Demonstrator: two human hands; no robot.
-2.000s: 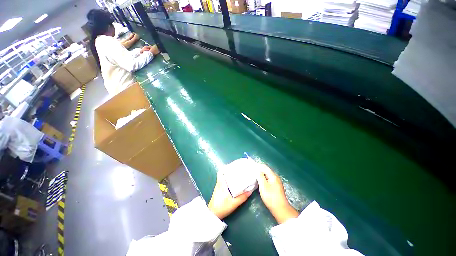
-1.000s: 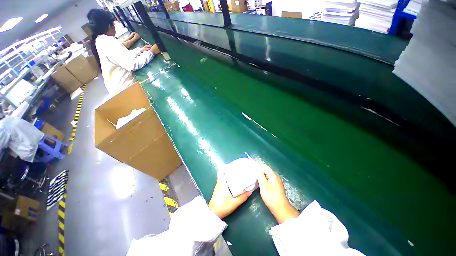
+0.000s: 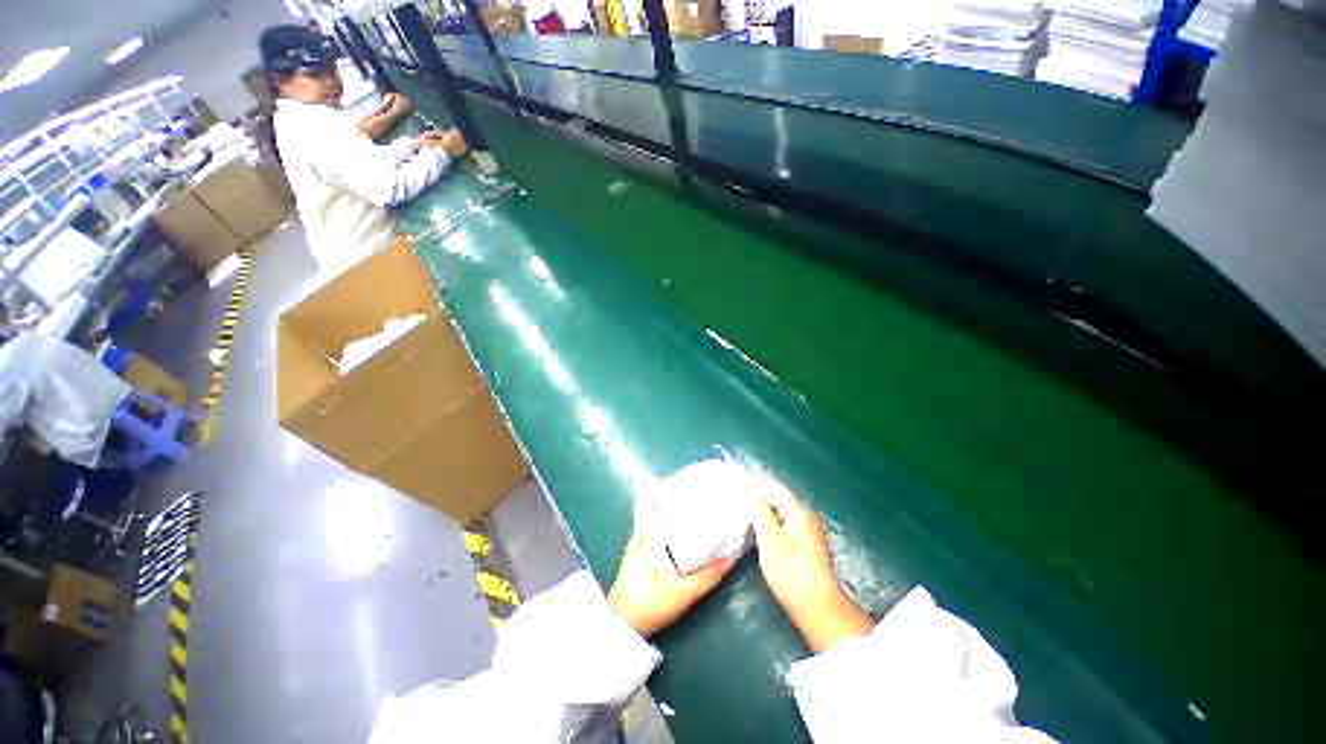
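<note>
A white roll (image 3: 704, 512), palm-sized and overexposed, is held just above or on the green bench surface (image 3: 582, 342); I cannot tell which. My left hand (image 3: 657, 579) holds it from the left and below. My right hand (image 3: 796, 560) touches its right side with the fingers. A small blue mark shows at its top edge. The left palm is partly hidden by the roll. Loose white sleeves cover both forearms.
An open cardboard box (image 3: 422, 436) with white material inside stands against the bench's left side. A person in white (image 3: 342, 167) is at the bench further up. A dark green raised shelf (image 3: 873, 124) runs along the right. Grey-white sheets (image 3: 1258, 189) hang at the upper right.
The other person's head has turned towards the camera. A small pale spot on the green belt has shifted up the line. My hands and the roll have hardly moved.
</note>
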